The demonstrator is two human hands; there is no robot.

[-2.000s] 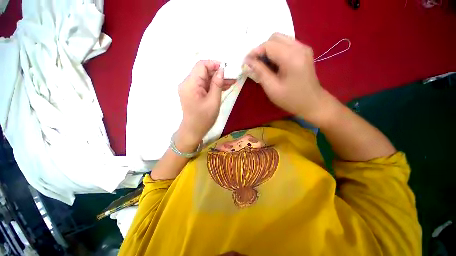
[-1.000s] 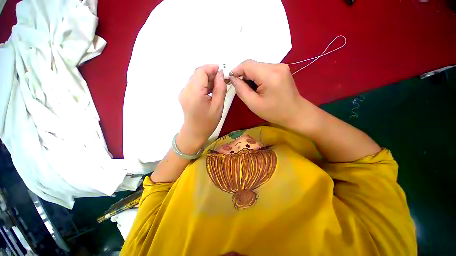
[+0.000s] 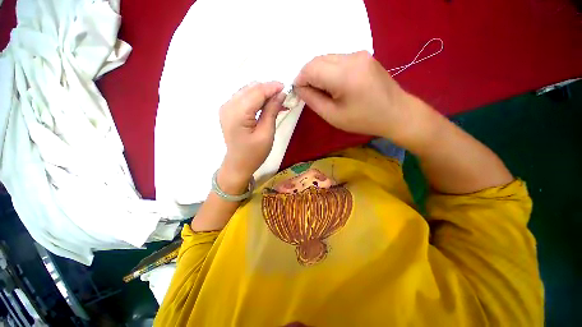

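Observation:
The white garment piece (image 3: 217, 83) lies spread on the red-covered table, with its edge bunched up at my fingertips. My left hand (image 3: 250, 128) pinches this edge between thumb and fingers. My right hand (image 3: 348, 89) is closed at the fingertips right beside the left ones, at the same spot of cloth. A tiny dark or shiny bit shows between the fingertips; I cannot tell whether it is a needle or a fastener. A looped white thread (image 3: 418, 59) lies on the red cloth to the right, running from behind my right hand.
A large crumpled white garment pile (image 3: 64, 115) hangs over the table's left part and front edge. The red table cloth (image 3: 498, 51) extends to the right, with a pale strip (image 3: 558, 86) at its edge. Dark green floor (image 3: 542, 153) lies beyond. Dark equipment (image 3: 32, 281) stands at lower left.
My right hand moved in to the left fingertips, then shifted slightly up and right. My left wrist has turned a little. The thread loop has shifted slightly on the red cloth.

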